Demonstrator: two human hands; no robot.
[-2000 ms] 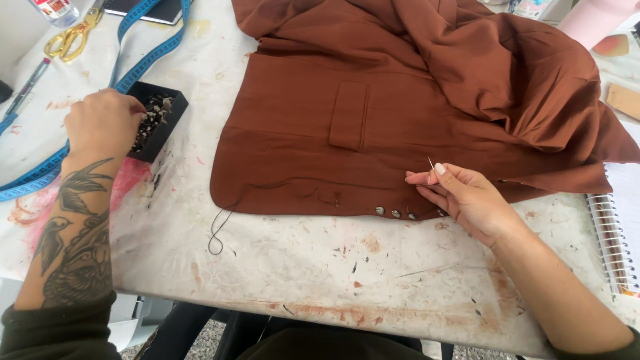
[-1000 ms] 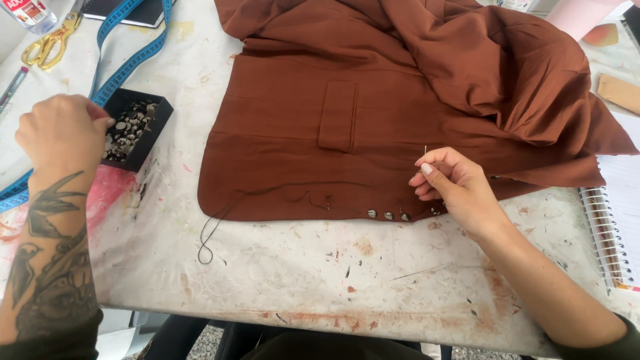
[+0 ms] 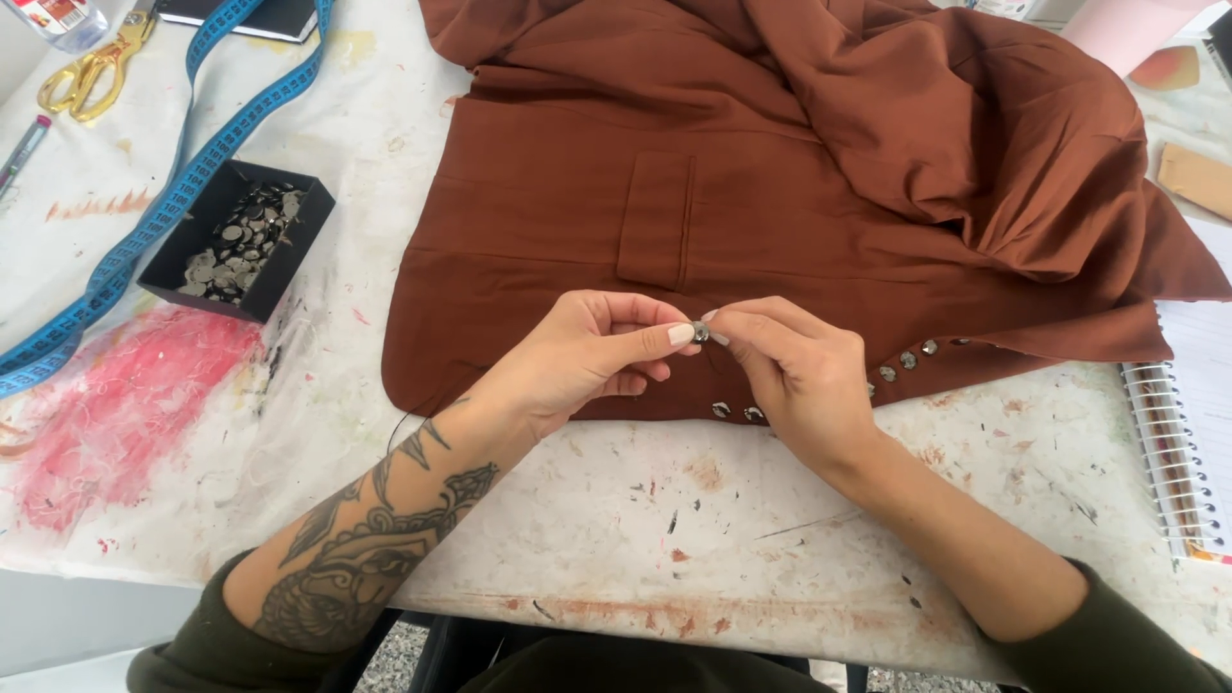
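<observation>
Above the near edge of a brown jacket point(image 3: 539, 212), my left hand point(image 3: 616, 346) pinches a small faceted metallic button point(image 3: 701, 332) between thumb and index finger. My right hand point(image 3: 804, 371) meets it there, its thumb and index finger closed at the button's right side; the needle seen in earlier frames cannot be made out now. Several similar buttons point(image 3: 908, 360) sit along the jacket's near edge, partly behind my right hand. A dark thread point(image 3: 395, 433) loops off the jacket's lower left corner. To the left stands a black box point(image 3: 313, 226) of loose metallic buttons.
A blue tape measure point(image 3: 245, 115) curves past the box. Gold-handled scissors point(image 3: 91, 82), a pen point(image 3: 24, 154), a bottle point(image 3: 63, 19) and a black notebook point(image 3: 250, 14) lie or stand at the back left. A spiral notebook point(image 3: 1169, 452) lies right, near a pink container point(image 3: 1121, 29).
My left hand has moved right from the button box to above the jacket and now holds a button. My right hand's fingertips have come together with it.
</observation>
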